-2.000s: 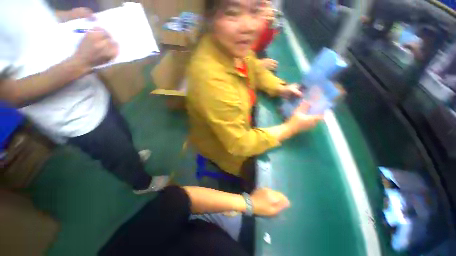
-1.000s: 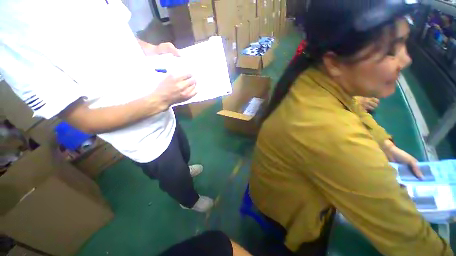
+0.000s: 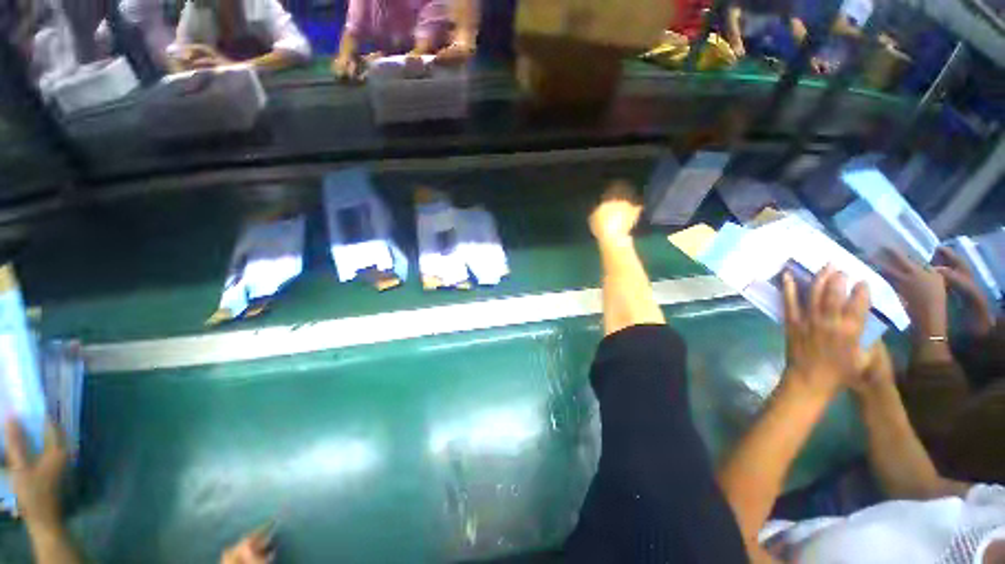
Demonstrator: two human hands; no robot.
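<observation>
My right hand (image 3: 615,218), in a black sleeve, reaches over the dark green conveyor belt (image 3: 551,264). It is blurred, and what its fingers do cannot be made out. A white and light-blue carton (image 3: 685,190) lies on the belt just right of it; contact is unclear. Three similar cartons, a left one (image 3: 265,264), a middle one (image 3: 361,234) and a right one (image 3: 458,245), lie spaced on the belt to the left. My left hand (image 3: 251,545) is cut off by the bottom edge; only blurred fingers show.
A white rail (image 3: 441,328) separates the belt from the glossy green worktop (image 3: 364,441). At right, another person's hands hold an open carton (image 3: 810,259). At far left, another hand (image 3: 39,474) holds cartons. People with white bins (image 3: 419,90) sit opposite.
The view has swung from the standing writer and the worker in yellow to the belt and worktop. My right arm now shows stretched over the belt, and my left fingers show at the bottom.
</observation>
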